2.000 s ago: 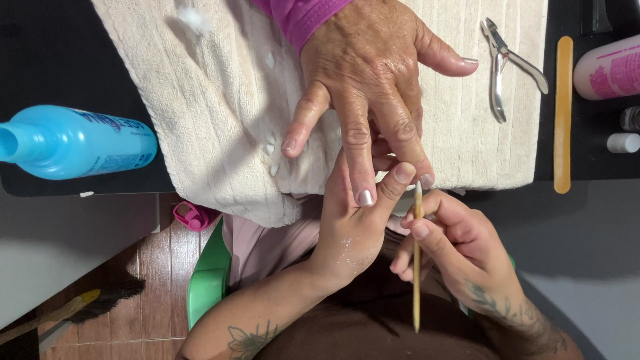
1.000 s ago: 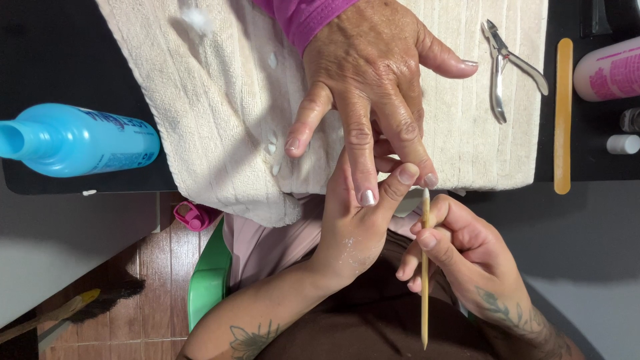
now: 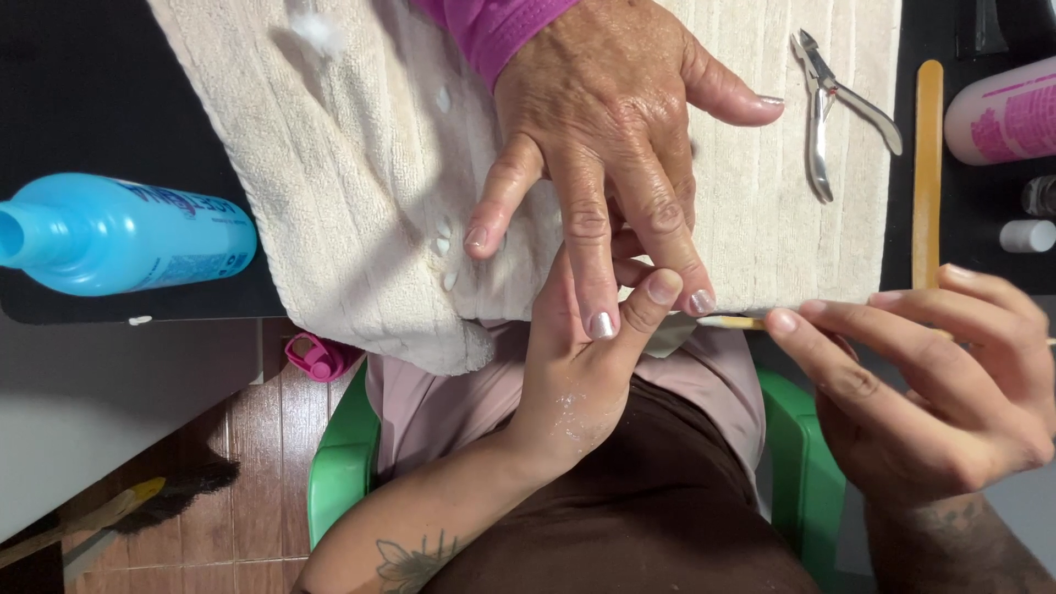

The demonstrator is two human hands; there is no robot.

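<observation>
My left hand (image 3: 582, 371) holds a finger of another person's hand (image 3: 615, 124), which rests palm down with its fingers spread and silvery polish on its nails. My fingers pass partly under that hand and are hidden there. In my right hand (image 3: 932, 379) is a thin wooden stick (image 3: 734, 322), lying nearly level. Its whitish tip is just beneath the polished nail nearest my right hand. A cream towel (image 3: 784, 239) lies under the other person's hand. Metal cuticle nippers (image 3: 818, 107), their handles apart, lie on the towel's right part.
A blue plastic bottle (image 3: 140, 235) lies at the left. An orange nail file (image 3: 927, 165), a pink bottle (image 3: 1002, 115) and a white cap (image 3: 1026, 237) are on the black table at the right. Cotton (image 3: 317, 33) sits on the towel. Below are a green chair (image 3: 342, 454) and a brush (image 3: 177, 495).
My right hand has swung out to the right, and the stick has turned from upright in the view to nearly level. My left hand keeps its hold on the finger.
</observation>
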